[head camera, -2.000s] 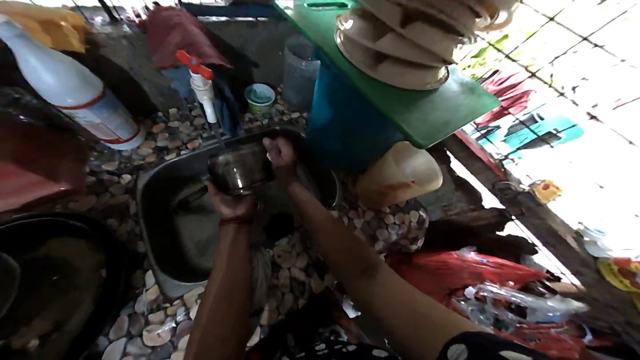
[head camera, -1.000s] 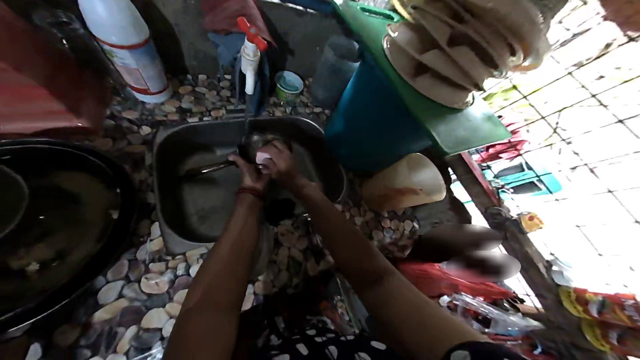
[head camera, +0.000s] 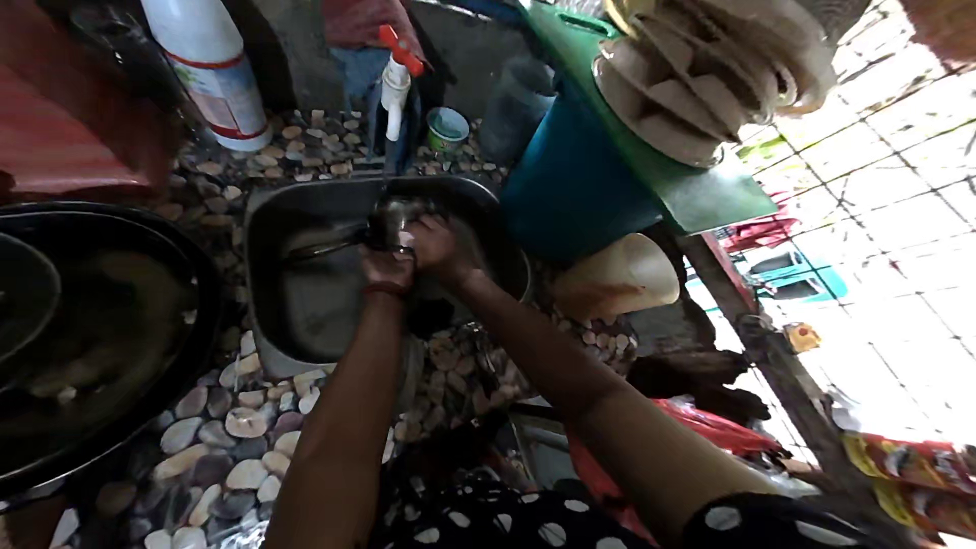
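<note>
Over a metal sink basin [head camera: 305, 313], my left hand [head camera: 387, 267] is closed on a small dark pot [head camera: 395, 217] with a long handle [head camera: 324, 250] that points left. My right hand [head camera: 438, 245] is at the pot's right side with something small and pale by its fingers; whether it grips the pot is hard to tell. Behind the basin stands a white plastic faucet [head camera: 394, 95] with a red handle, its spout above the pot. A dark round thing lies in the basin below my right wrist.
To the left stand a big black basin [head camera: 200, 305] and a white bottle [head camera: 221, 91]. Behind are a small green cup [head camera: 446, 130] and a grey container [head camera: 518, 107]. On the right, a teal bucket [head camera: 587, 175] bears a green board [head camera: 709, 191]; a stained pale pitcher [head camera: 633, 278] lies beside it.
The pot has gone from being held up with its side in view to lower in the basin near the faucet, its handle now pointing left. The view has shifted.
</note>
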